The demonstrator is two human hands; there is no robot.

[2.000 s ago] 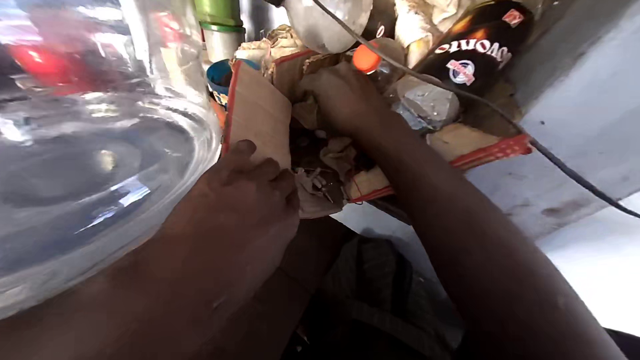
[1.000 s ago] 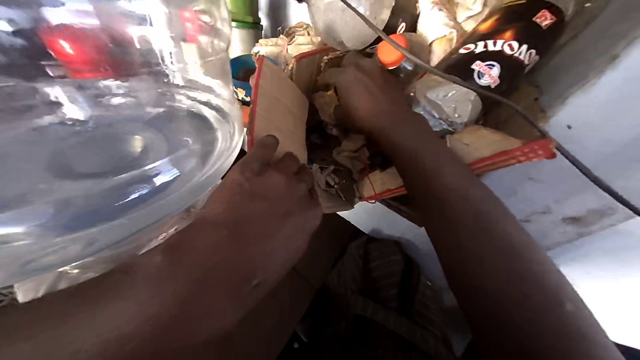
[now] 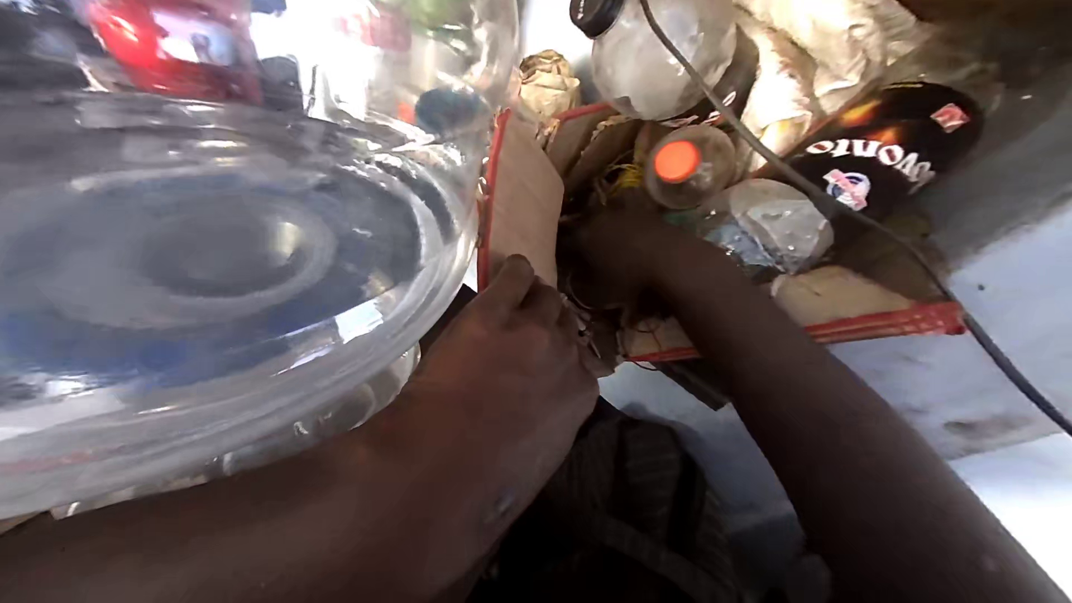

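My left hand (image 3: 532,343) grips the near edge of a cardboard box flap (image 3: 523,201) with red trim, its thumb over the flap's face. Inside the cardboard box (image 3: 871,322), my right hand (image 3: 615,251) reaches down among dark, jumbled contents; its fingers are hidden, so what they touch cannot be told. Yellow strands (image 3: 621,177) show just beyond it. Behind my right wrist stand a bottle with an orange cap (image 3: 677,161) and a clear plastic container (image 3: 779,222).
A large clear plastic vessel (image 3: 226,251) fills the left side. At the back are a round bottle with a black cap (image 3: 595,12), a crumpled paper bundle (image 3: 548,82) and a dark bottle with white lettering (image 3: 888,151). A black cable (image 3: 837,205) crosses above the box toward the wall.
My right hand has moved deeper into the box, and its fingers are now out of sight. My left hand stays on the flap.
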